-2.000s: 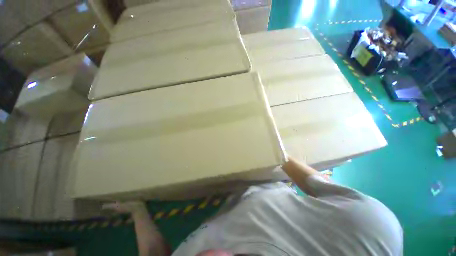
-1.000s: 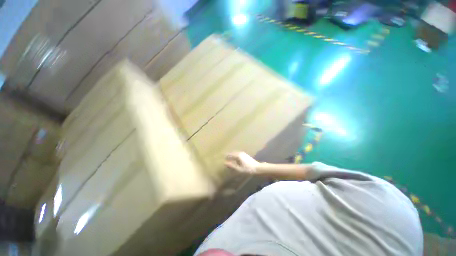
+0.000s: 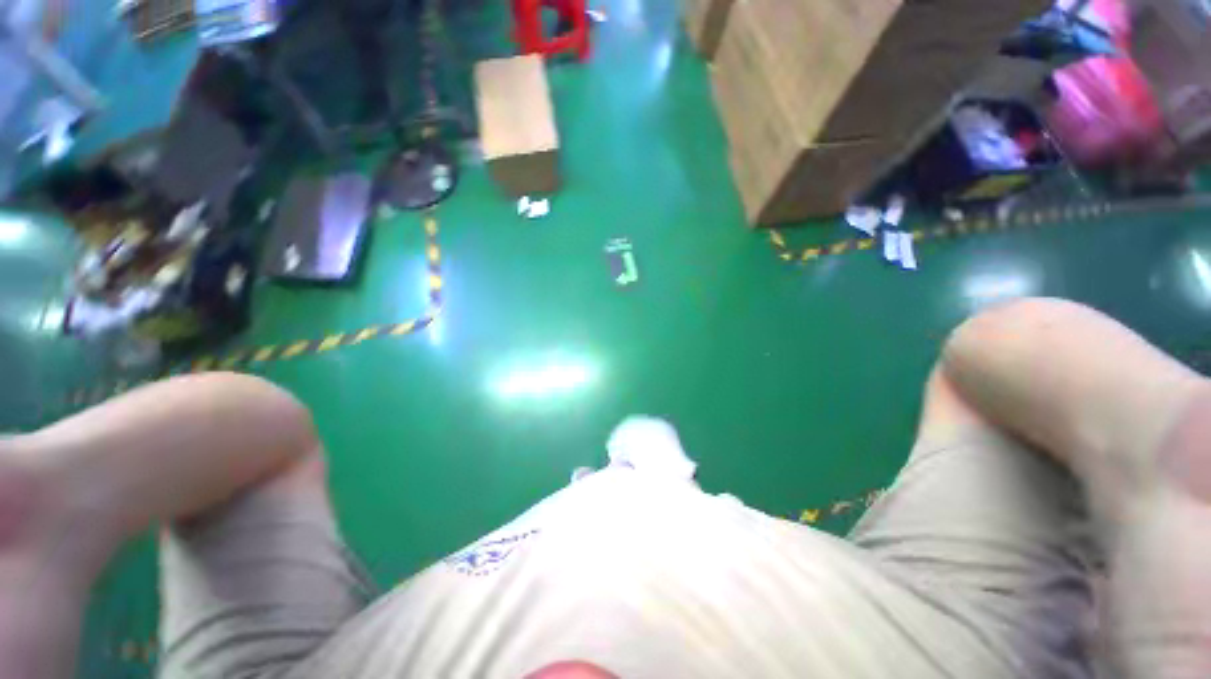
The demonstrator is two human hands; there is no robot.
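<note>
Neither of my hands is in view. Both bare arms are bent with the elbows forward and run out past the left and right edges. A small brown carton (image 3: 515,113) stands on the green floor ahead. A small pale slip (image 3: 620,261) lies on the floor nearer to me. A blurred white thing (image 3: 651,448) shows just beyond my shirt; I cannot tell what it is.
Stacked brown cartons (image 3: 810,120) stand at the upper right, with white scraps (image 3: 898,244) beside them. A full bin (image 3: 146,272) and a dark flat object (image 3: 319,228) are at the left. A red stool (image 3: 553,27) is at the top. Yellow-black lines mark the floor.
The view has turned right, away from the large cartons, to the floor. My right hand, earlier over the cartons, and my left hand, earlier at a carton's edge, are out of view.
</note>
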